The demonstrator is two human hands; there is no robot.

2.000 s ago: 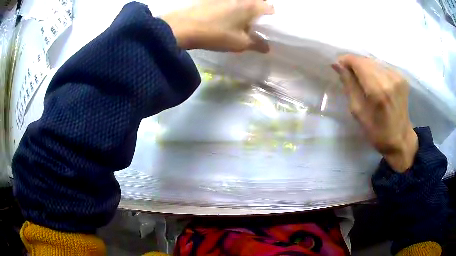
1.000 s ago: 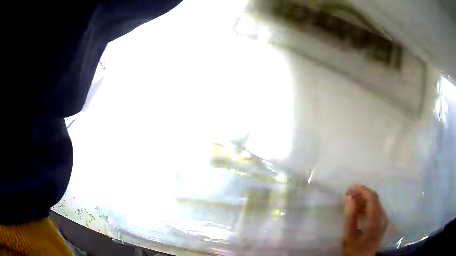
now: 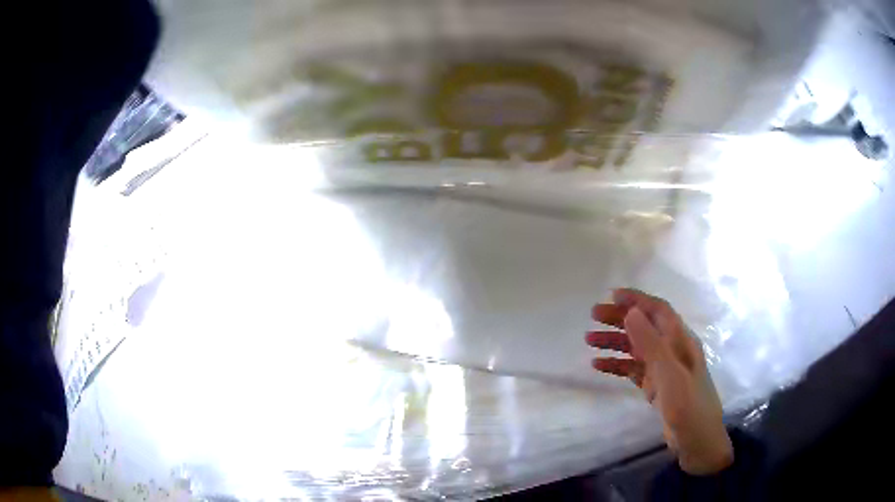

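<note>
A large clear plastic bag (image 3: 510, 201) with yellow-green printed letters is raised close to the camera and spans the upper middle of the view. Its upper part is blurred. Clear glossy bags (image 3: 471, 422) lie below it at the table's near edge, with strong glare. My right hand (image 3: 653, 358) is at the lower right, over the bags, fingers apart and slightly curled, holding nothing. My left hand is out of the picture; only the dark left sleeve shows along the left edge.
Label strips (image 3: 93, 343) with small black marks lie at the left side of the table. A dark, shiny crinkled thing (image 3: 137, 127) is at the upper left. Another dark item (image 3: 867, 140) is at the far right. Glare hides much of the white tabletop.
The bag has come up from the stack towards the camera, its print now facing me. My left hand has left the picture. My right hand has let go and opened.
</note>
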